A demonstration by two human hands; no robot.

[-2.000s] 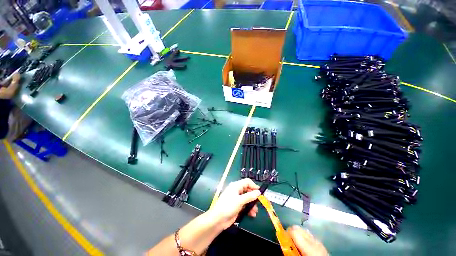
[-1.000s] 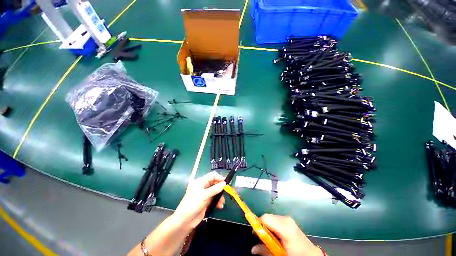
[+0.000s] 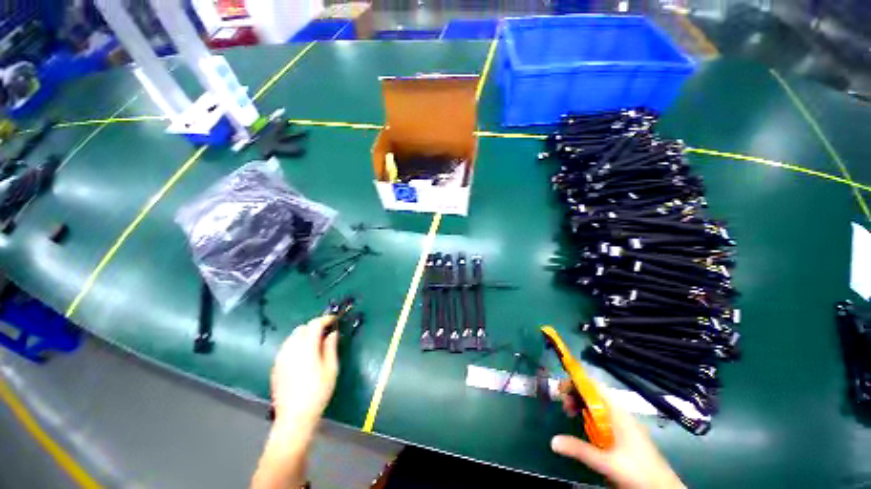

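My left hand (image 3: 304,368) is over the small group of tied harnesses (image 3: 350,319) left of centre, its fingers closed on a black sleeved wire harness. The hand hides most of that group. My right hand (image 3: 621,444) holds the orange cable tie gun (image 3: 584,392) near the table's front edge, its tip pointing up and left and its thumb held apart. Several harnesses (image 3: 455,304) lie side by side near the centre, a thin tie tail sticking out to the right. Loose black cable ties (image 3: 516,363) lie at the white measuring strip (image 3: 499,380).
A long main harness pile (image 3: 645,258) lies right of centre, below a blue tote (image 3: 592,81). An open carton (image 3: 430,199) stands behind the centre group. A clear plastic bag (image 3: 239,229) and loose ties (image 3: 342,267) lie left. More harnesses (image 3: 855,349) are at the far right.
My left hand has moved left, from beside the tie gun to the tied group, with the harness. The tie gun has moved right and is apart from the harness. The camera view has also shifted.
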